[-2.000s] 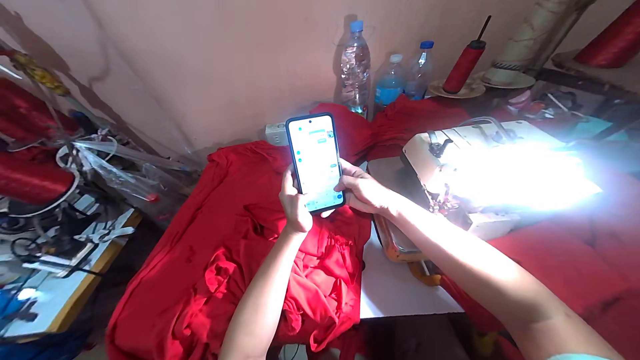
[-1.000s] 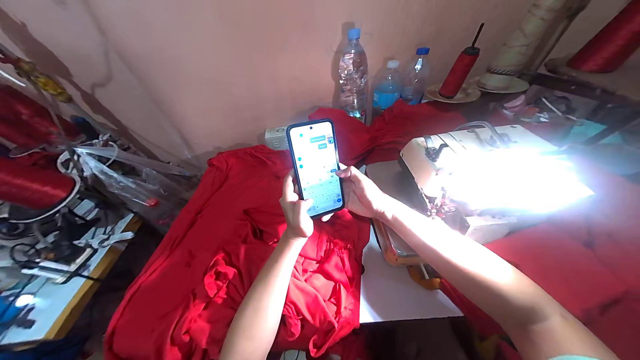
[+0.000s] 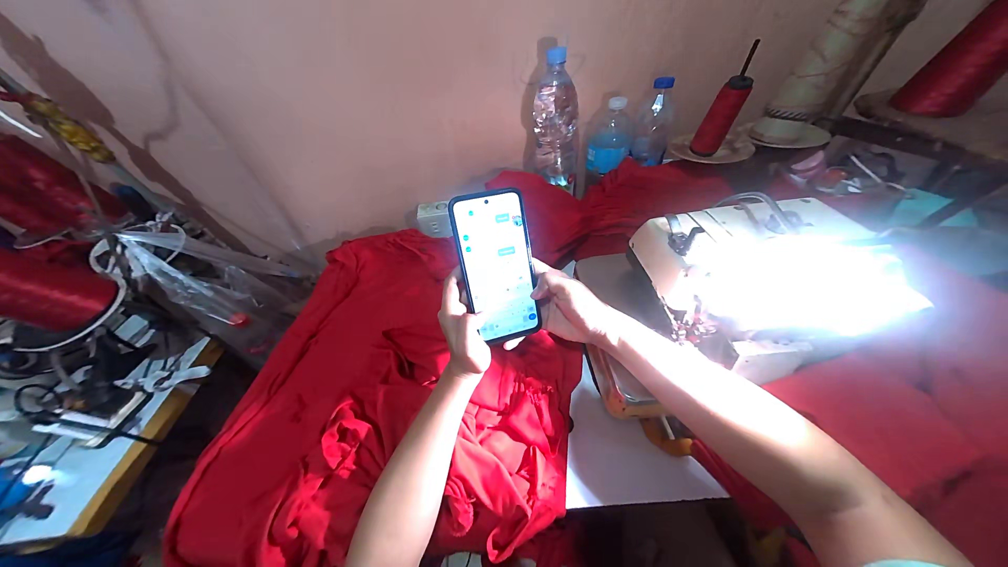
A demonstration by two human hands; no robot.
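Note:
A smartphone (image 3: 498, 268) with a lit screen, showing what looks like a chat and a keyboard, is held upright between both hands. My left hand (image 3: 465, 331) grips its left edge and lower corner. My right hand (image 3: 568, 305) holds the lower right edge, the thumb beside the screen. Beneath the hands, red fabric (image 3: 370, 425) lies bunched over a white table (image 3: 622, 465). To the right of the phone stands a sewing machine (image 3: 709, 260), its right part hidden by strong glare; my right forearm passes in front of it.
Plastic bottles (image 3: 555, 118) and a red thread cone (image 3: 722, 114) stand by the wall. A white socket box (image 3: 434, 220) sits behind the phone. At left are large red thread spools (image 3: 55, 291), clear plastic wrap (image 3: 189, 272) and another table's edge (image 3: 134, 457). More red fabric covers the right side.

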